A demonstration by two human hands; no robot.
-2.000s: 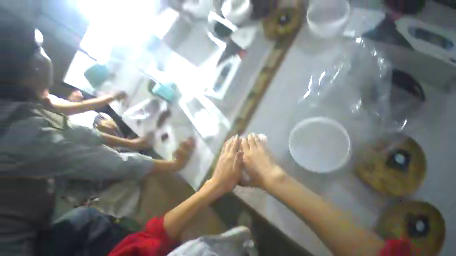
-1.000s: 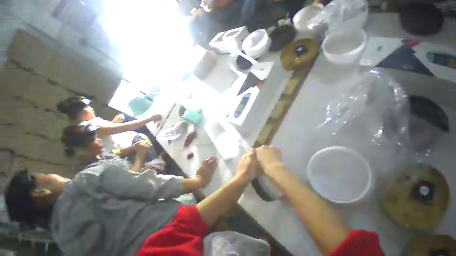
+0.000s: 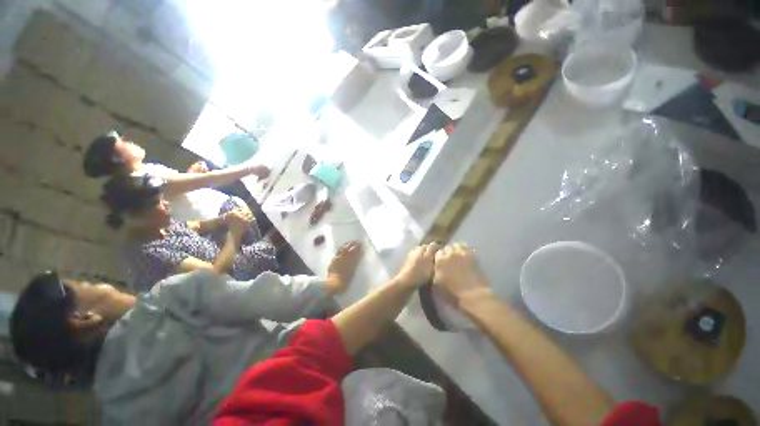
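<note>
My left hand [image 3: 417, 266] and my right hand [image 3: 458, 274] are side by side and touching at the near table edge, fingers curled. Both are closed on the far side of a round white-and-brown housing [image 3: 452, 316]. Its dark band shows below my hands, and its white part is mostly covered by my right hand and wrist. The contact of the fingertips is hidden.
To the right lie a white disc [image 3: 572, 287], gold base shell [image 3: 687, 331], clear plastic bag [image 3: 621, 179] and dark cover [image 3: 723, 208]. A brown patterned strip [image 3: 479, 179] runs away from my hands. Dash cam box [image 3: 417, 162] stands beyond. Several people sit left; the nearest person's hand [image 3: 343, 265] rests on the table.
My pressed-together hands have become curled and closed, and the housing has come into view under them. The view has tilted up, showing more of the people and the far tables.
</note>
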